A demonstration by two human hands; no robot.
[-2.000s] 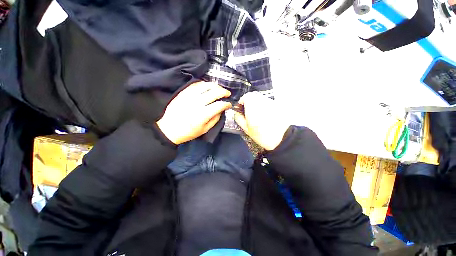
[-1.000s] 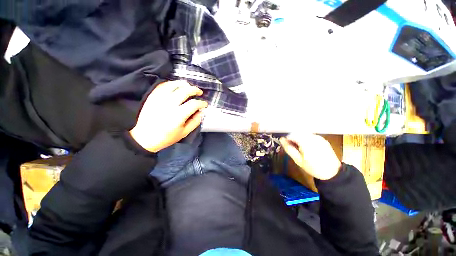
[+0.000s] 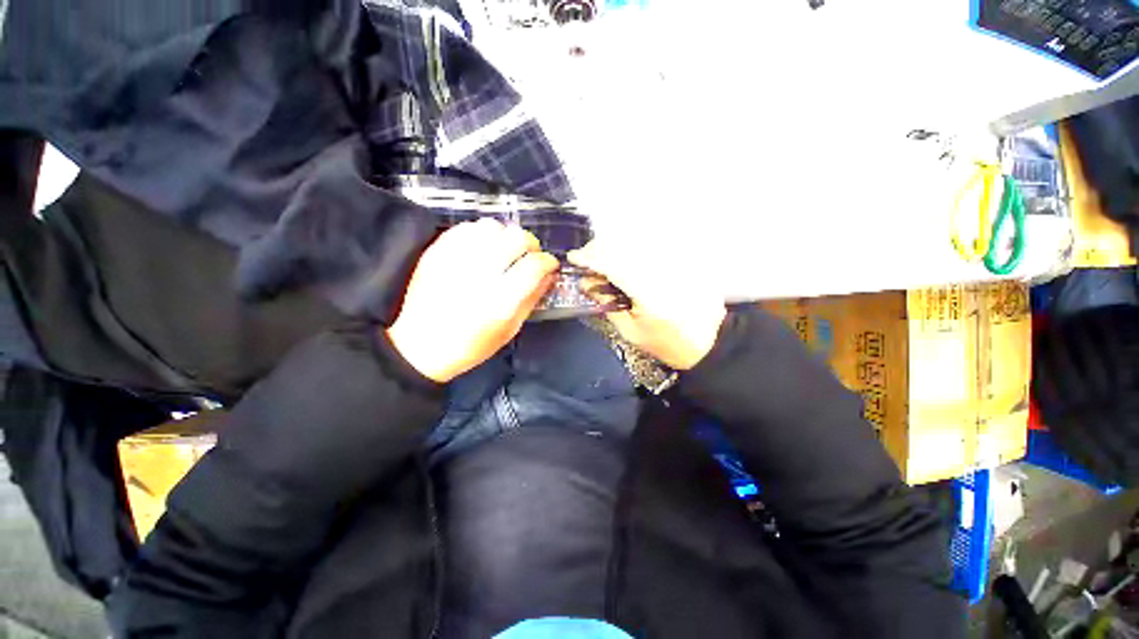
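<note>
The plaid fabric (image 3: 481,131) lies on the white table left of centre, its near edge at the table's front edge. My left hand (image 3: 472,297) pinches that near edge between thumb and fingers. My right hand (image 3: 656,306) is close to its right, fingers bent at the cloth's edge; something small and dark shows at its fingers, too blurred to name. The navy garment (image 3: 250,137) is heaped left of the plaid. Black cloth (image 3: 138,281) hangs below it.
Scissors with yellow and green loops (image 3: 1003,225) lie at the table's right end. The machine's dark control panel (image 3: 1062,31) is at upper right. Cardboard boxes (image 3: 962,375) and a blue crate (image 3: 972,531) stand below the table. A dark sleeve shows at the far right.
My right hand moved away right below the table edge, then came back beside my left hand. My left hand stayed at the plaid's edge. The view shifted.
</note>
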